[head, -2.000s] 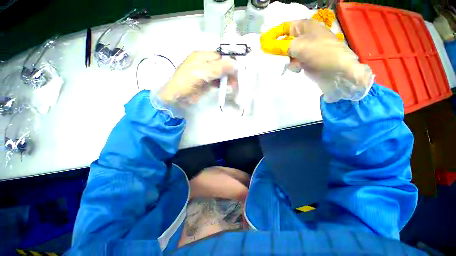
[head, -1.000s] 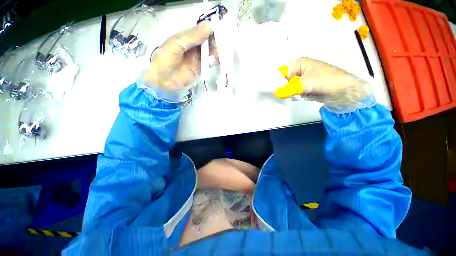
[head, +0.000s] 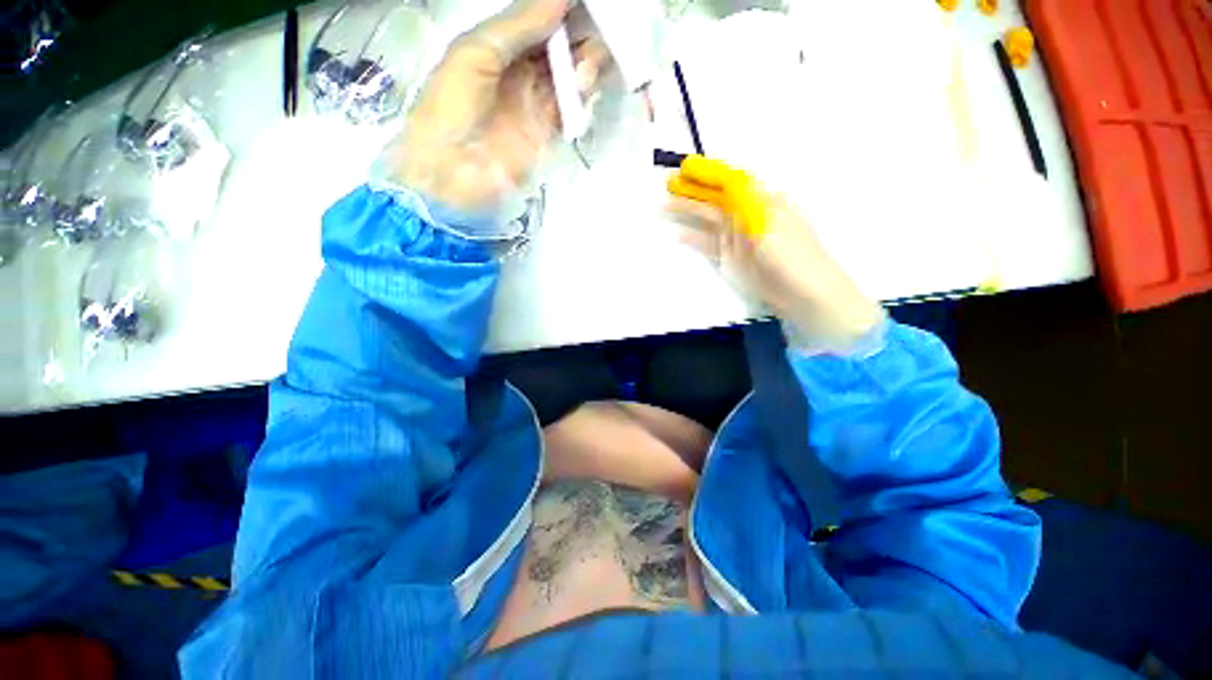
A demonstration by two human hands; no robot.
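My left hand (head: 485, 120), in a clear glove, is at the upper left of centre. It grips the module assembly, whose pale leg (head: 568, 86) hangs down between the fingers; the module's upper part is beyond the top edge. My right hand (head: 758, 239), slightly blurred, is lower and to the right, with orange finger cots (head: 720, 186) on its fingertips. A short black end sticks out left of these fingertips, and a thin black stick (head: 686, 106) rises from them. They look like one black tool held there, perhaps tweezers.
Waiting modules (head: 348, 80) in clear film lie at left, with more (head: 117, 316) near the front edge. One black stick (head: 291, 64) lies at upper left, another (head: 1021, 106) at right. Orange bits (head: 1019, 47) lie beside the red tray (head: 1143, 160). The white bench (head: 877, 253) ends before my body.
My left hand has moved up, taking the module top out of view. My right hand has moved left and down, and the black tool now shows at its fingertips. The view has shifted right.
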